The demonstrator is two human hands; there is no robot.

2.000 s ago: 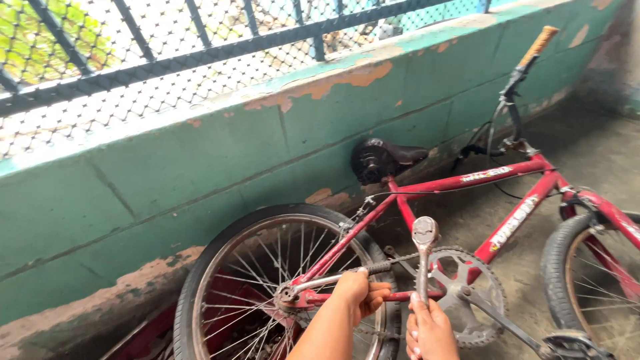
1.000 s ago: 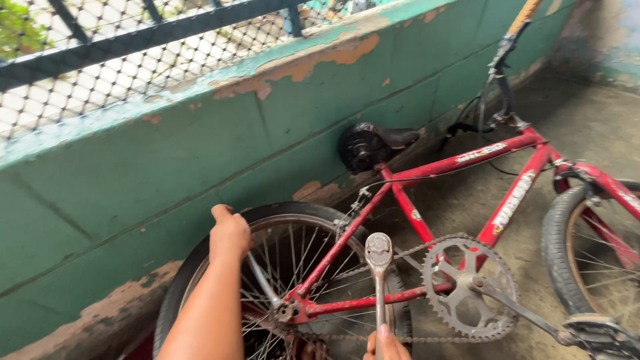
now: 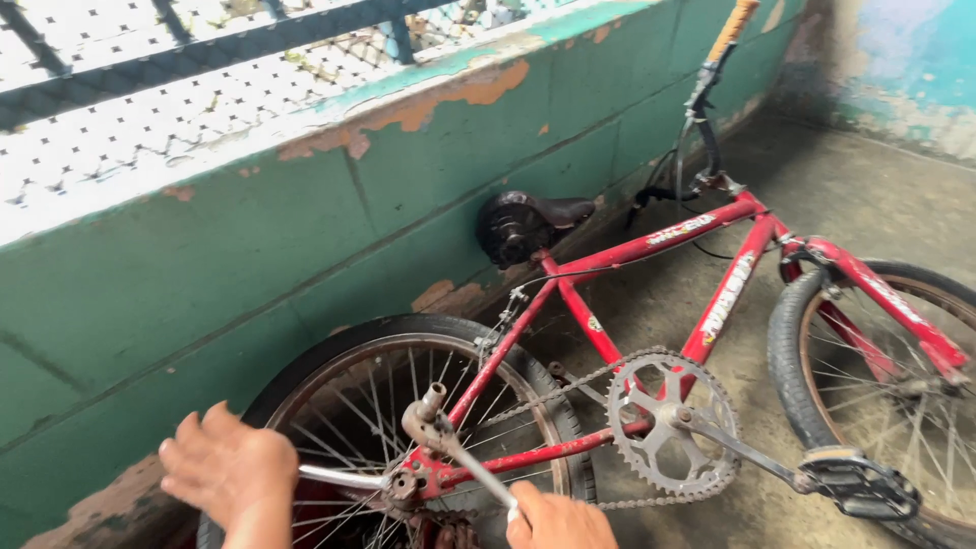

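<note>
A red bicycle (image 3: 633, 244) leans on its side against the wall. My right hand (image 3: 560, 518) grips the handle of a ratchet wrench (image 3: 480, 471), whose head carries a socket (image 3: 435, 396) pointing up, in front of the rear wheel. My left hand (image 3: 229, 461) is open, fingers spread, beside a metal bar (image 3: 343, 477) that runs to the rear axle nut (image 3: 404, 485). The bar's left end is hidden behind that hand. The bicycle chain (image 3: 564, 389) runs from the rear hub to the chainring (image 3: 644, 427).
Behind the bicycle stands a green block wall (image 3: 290, 252) with peeling paint and a metal railing (image 3: 290, 34) above it. The black saddle (image 3: 564, 212) rests near the wall. A pedal (image 3: 858, 480) and the front wheel (image 3: 793, 366) lie to the right on the concrete floor.
My left hand has come off the bar, which it held near the rear hub two seconds ago, and its fingers have spread. The ratchet head has turned and moved left, showing its socket.
</note>
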